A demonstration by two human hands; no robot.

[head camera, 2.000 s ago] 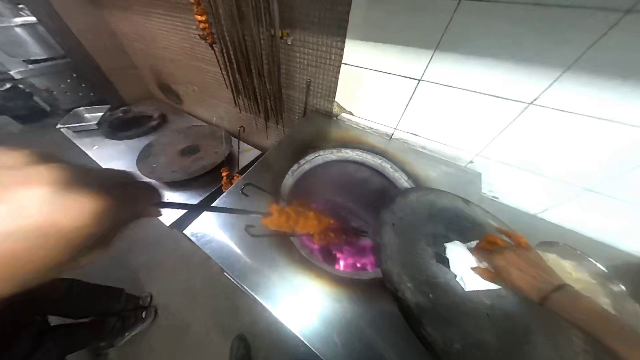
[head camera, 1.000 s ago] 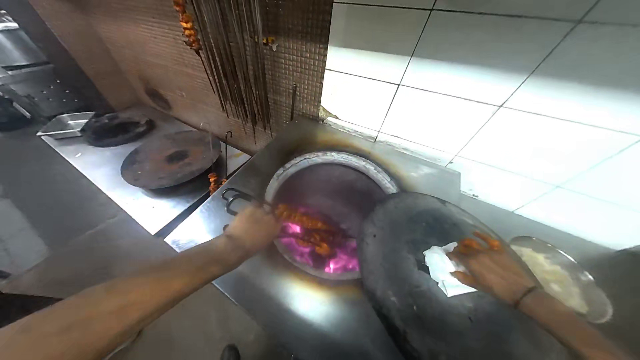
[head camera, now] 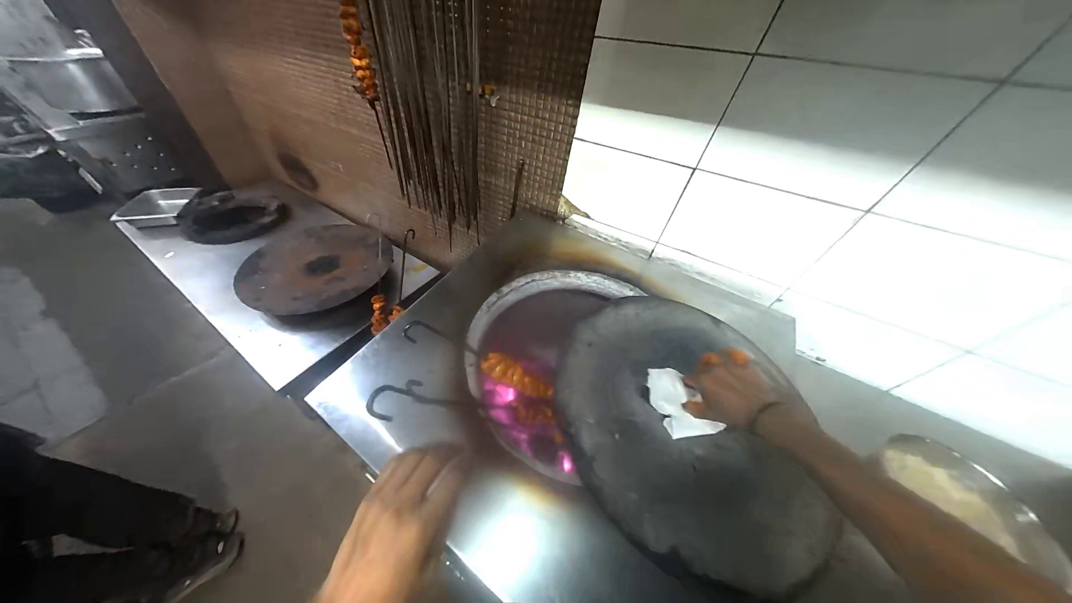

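My left hand is low at the steel counter's front edge, blurred, apart from the skewers, with nothing visible in it. Skewers with orange-coated meat lean inside the round tandoor opening, their hooked ends resting out over the steel top. Glowing coals show pink below. My right hand presses a white cloth or paper on the large round metal lid, which covers the right part of the opening. Orange smears mark its fingers.
Another round lid, a black ring and a steel tray sit on the left counter. Thin skewers hang along the wall, one with orange pieces. A bowl of pale contents stands at right. A person's legs are lower left.
My left hand held a skewer of meat over the opening, lowered it in, then let go and drew back toward the counter's front. The right hand stays on the lid with the white piece.
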